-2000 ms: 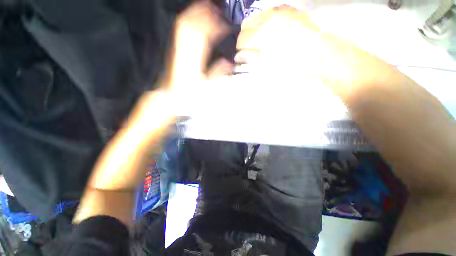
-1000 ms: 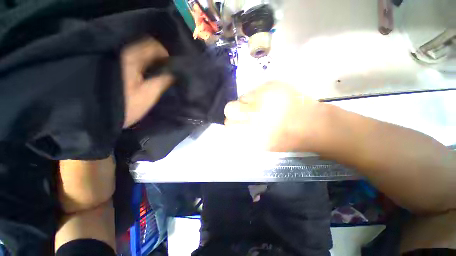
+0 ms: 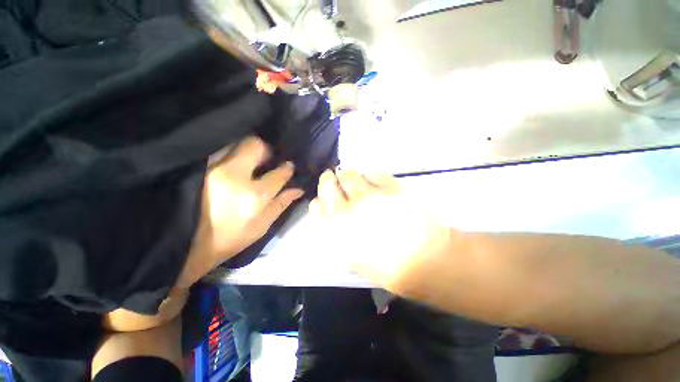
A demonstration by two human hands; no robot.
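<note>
A large black cloth [image 3: 112, 164] covers the left side, and its edge reaches the needle area of the white sewing machine [image 3: 455, 82]. My left hand [image 3: 242, 198] lies on the cloth, fingers spread and pointing toward the needle; a cloth fold covers part of its wrist. My right hand [image 3: 373, 220] is overexposed, its curled fingertips pinching the cloth's edge just in front of the needle area. A cream round knob [image 3: 344, 98] and an orange-red piece [image 3: 270, 80] sit by the needle. The foot and needle tip cannot be made out clearly.
The white table's front edge [image 3: 298, 277] runs above my lap. A blue crate [image 3: 200, 358] with red things stands below left. A pinkish metal part [image 3: 567, 37] and a metal fitting [image 3: 652, 78] are at the upper right.
The view has shifted, showing more of the machine head. The cloth now lies flatter beside the needle. My left hand has spread over it; my right hand stays at its edge.
</note>
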